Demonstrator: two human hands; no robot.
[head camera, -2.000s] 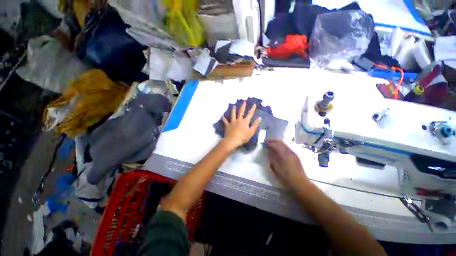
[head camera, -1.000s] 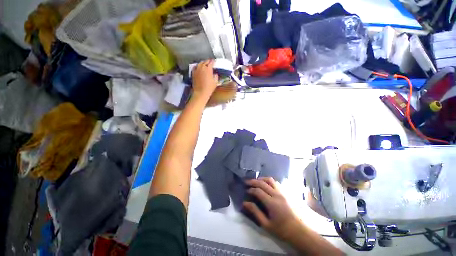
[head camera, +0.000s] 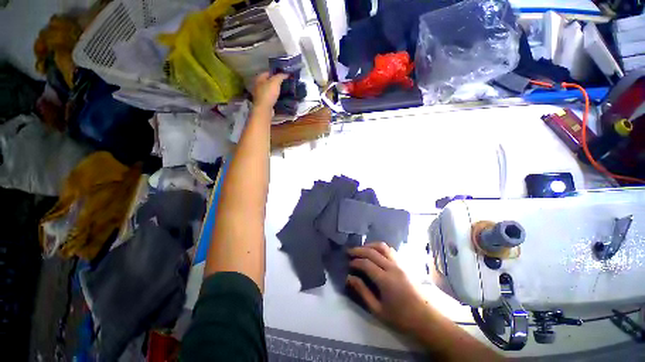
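Small dark grey cut pieces (head camera: 311, 233) lie fanned in a loose, overlapping pile on the white machine table (head camera: 396, 155). My right hand (head camera: 378, 279) rests at the pile's lower right edge, fingers bent over the dark pieces; whether it grips one is hidden. My left arm reaches far to the back left. My left hand (head camera: 269, 90) is at a small stack of dark grey pieces (head camera: 286, 67) beside the stacked bundles (head camera: 247, 42), its fingers closed on the stack's edge.
The white sewing machine (head camera: 551, 247) stands at the right, with a phone (head camera: 550, 185) behind it. A clear plastic bag (head camera: 467, 49), red plastic (head camera: 382, 74) and an orange cord (head camera: 585, 134) lie along the back. Fabric heaps (head camera: 134, 276) are at the left.
Since two seconds ago, my left hand has left the pile for the back left; dark pieces now show at its fingers. The pile is more spread out. My right hand stays beside it.
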